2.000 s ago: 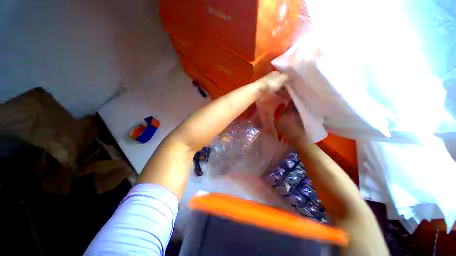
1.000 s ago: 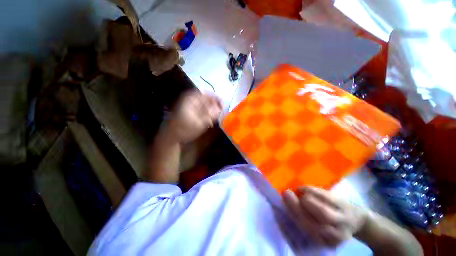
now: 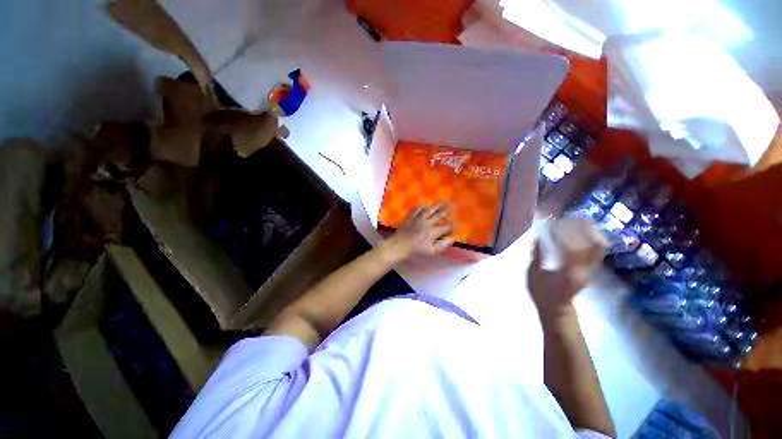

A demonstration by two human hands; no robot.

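An open display box point(image 3: 525, 184) with its white-grey lid raised at the back stands on the table in front of me. An orange checkered insert card point(image 3: 454, 187) with white lettering lies flat inside it. My left hand point(image 3: 423, 231) rests on the card's front edge with its fingers spread, holding nothing. My right hand point(image 3: 568, 257) is raised just right of the box, blurred; a pale patch shows at its fingers, and I cannot tell if it holds something.
Filled blister trays point(image 3: 652, 257) of dark wrapped units lie at right. White sheets point(image 3: 686, 103) are piled at the back right. Open shipping cartons point(image 3: 184, 249) stand at left. A blue and orange tape roll point(image 3: 293, 93), a black cable point(image 3: 369, 127) and a thin cord lie on the table.
The checkered card has gone from my right hand into the open box. My left hand has moved right onto it. My right hand has moved up, beside the box.
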